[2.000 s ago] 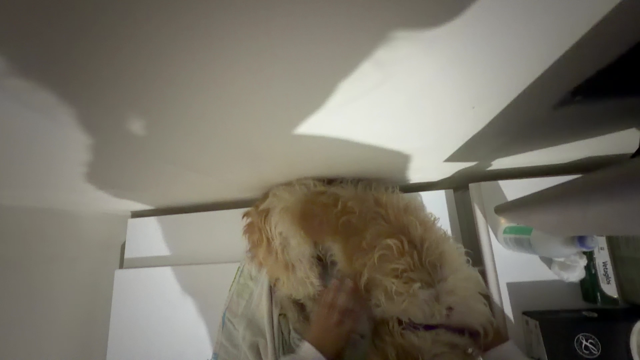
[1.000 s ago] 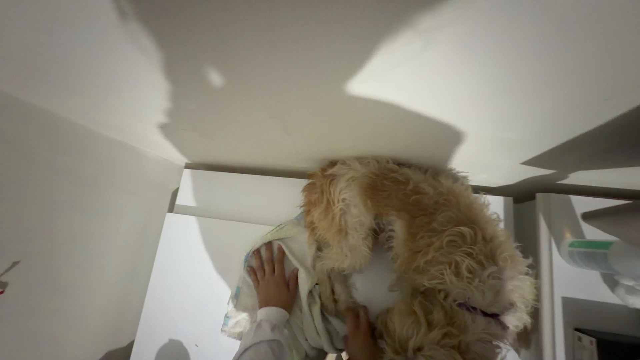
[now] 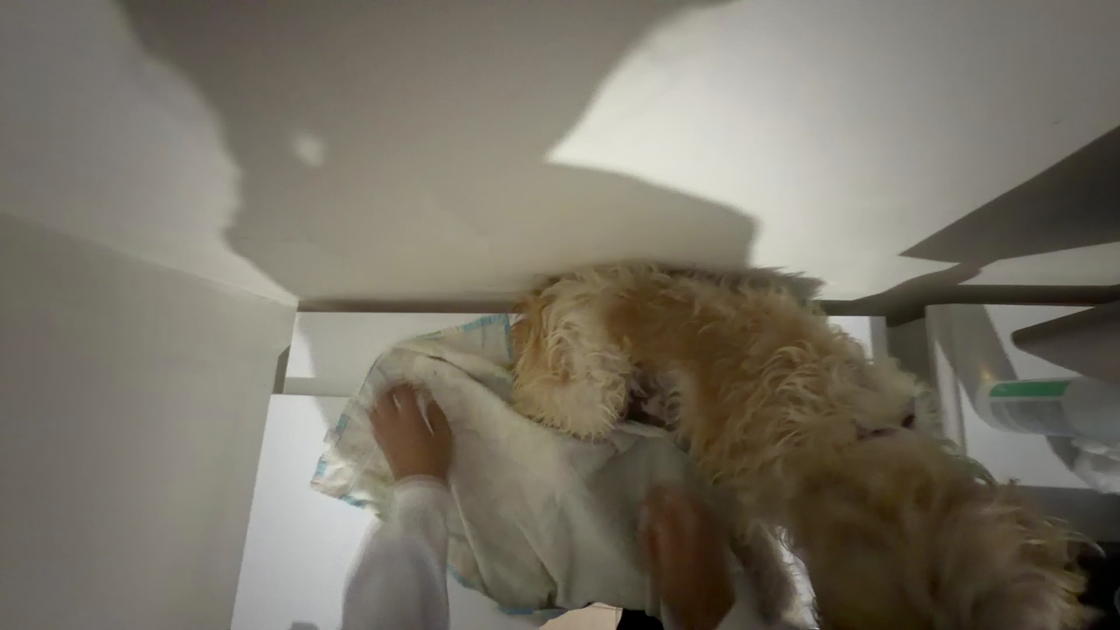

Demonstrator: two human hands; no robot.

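Note:
A curly-haired, tan dog (image 3: 752, 376) lies on its side on a white surface against the wall. Partly under its hindquarters spreads a crumpled pale absorbent pad (image 3: 525, 490) with blue-patterned edges. My left hand (image 3: 413, 433) presses on the pad's left part, fingers spread. Blurred by motion, my right hand (image 3: 687, 556) is at the pad's right side, close to the dog's belly; whether its fingers grip the pad does not show.
A pale wall (image 3: 490, 219) rises behind the dog, and another stands at the left. At the right, a white unit (image 3: 971, 394) holds a white bottle with a green band (image 3: 1032, 404) and a crumpled white item (image 3: 1098, 459).
The pad is spread wider toward the left and front than before. My left hand rests on it, as one second ago. The dog's head end now shows farther toward the lower right.

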